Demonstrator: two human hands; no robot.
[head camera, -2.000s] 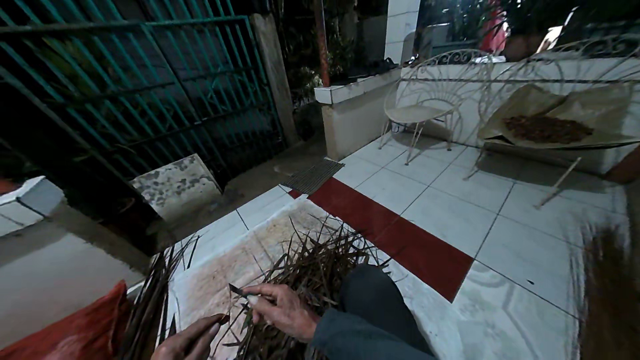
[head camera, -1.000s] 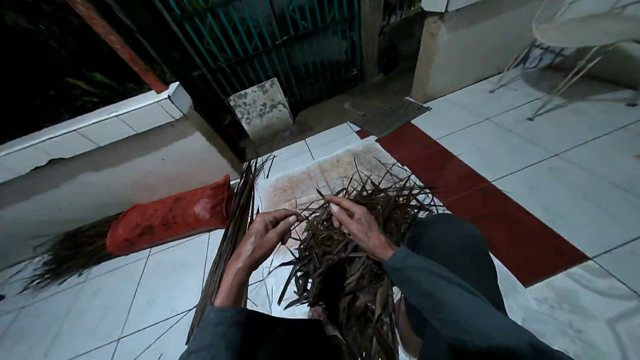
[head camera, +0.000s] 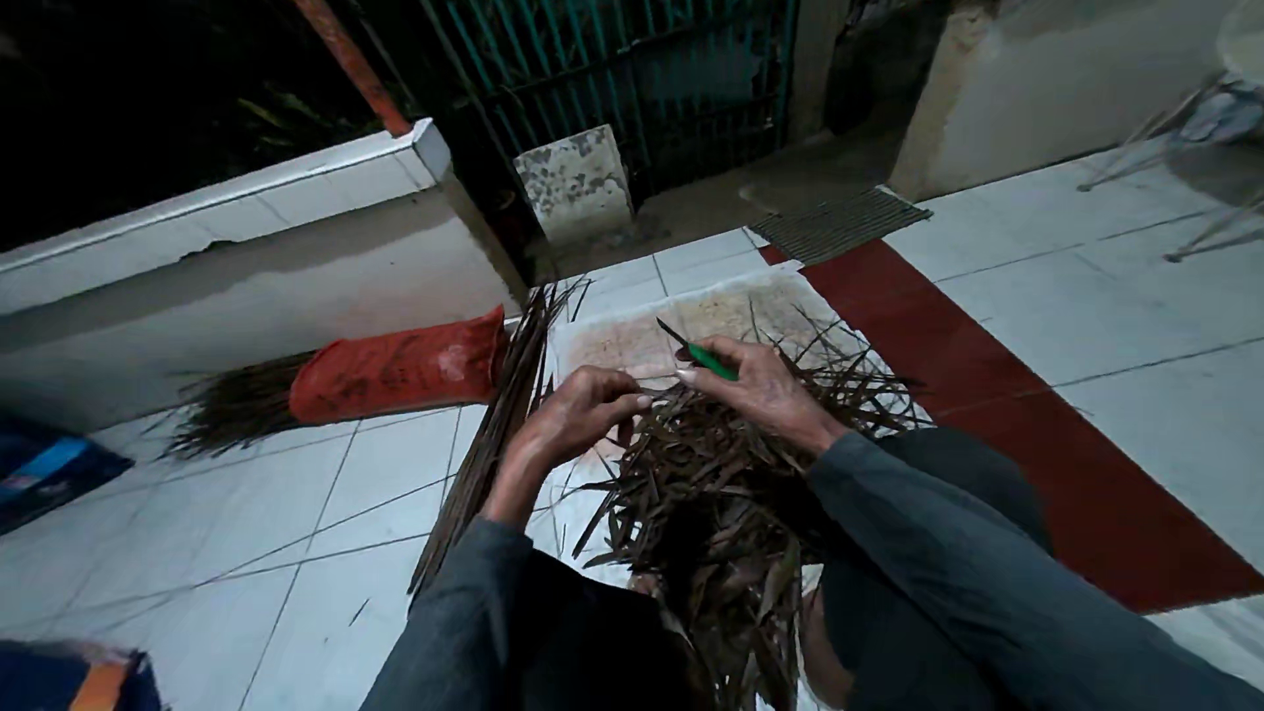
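Observation:
My right hand (head camera: 765, 390) holds a small knife with a green handle (head camera: 713, 362), its dark blade pointing up and to the left. My left hand (head camera: 583, 410) is just left of it, fingertips pinched on a thin strip (head camera: 660, 376) that runs toward the right fingers. Below both hands a heap of dry brown leaf strips (head camera: 721, 494) lies between my legs, partly on a stained white sheet (head camera: 642, 336). Left of my left hand lies a bundle of long thin dark stalks (head camera: 484, 454).
A red sack (head camera: 400, 370) with dark bristly stalks (head camera: 237, 410) sticking out lies by the low wall (head camera: 247, 286). Ahead are a speckled slab (head camera: 575, 185), a ridged doormat (head camera: 839, 225) and a green metal gate (head camera: 632, 69). Blue bags (head camera: 49, 464) sit at the left edge.
The view has turned left since the oldest frame. Both hands have stayed over the leaf heap. The knife's green handle now shows in my right hand.

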